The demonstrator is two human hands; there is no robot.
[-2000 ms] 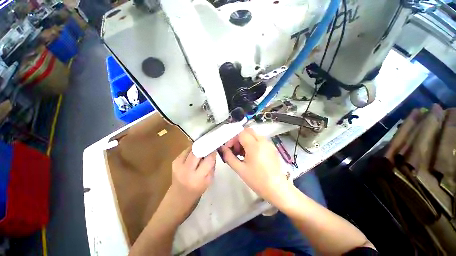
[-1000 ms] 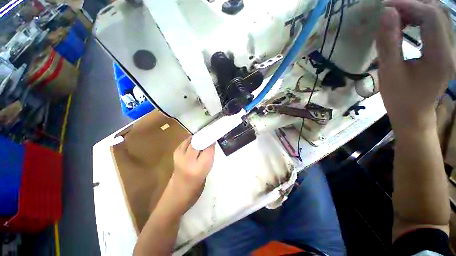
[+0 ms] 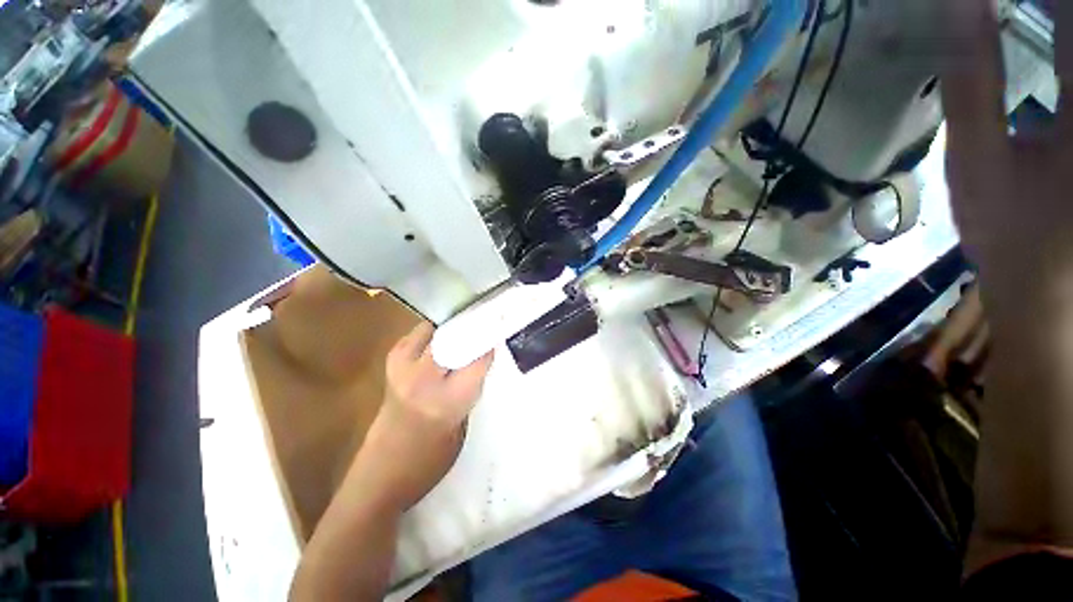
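Observation:
A tan-brown panel [image 3: 324,376] lies on the white table, left of my left hand and partly behind the machine head. My left hand [image 3: 433,394] is at the panel's right side, its fingertips partly hidden beside the white elongated bar [image 3: 500,326]. Whether they grip anything is hidden. The dark block [image 3: 555,334] under the needle area is uncovered. My right forearm is large and blurred at the right edge, raised upward; its hand is cut off by the frame.
The white machine head [image 3: 341,153] fills the top, with a blue hose [image 3: 694,147] across it. A pinkish tool [image 3: 673,343] lies right of the block. A red bin [image 3: 82,412] stands at far left. Brown panels [image 3: 967,341] show partly behind my right forearm.
My right hand has left the needle area, moved up and right, and gone out of the frame. My left hand stays beside the white bar. The view has shifted closer to the machine.

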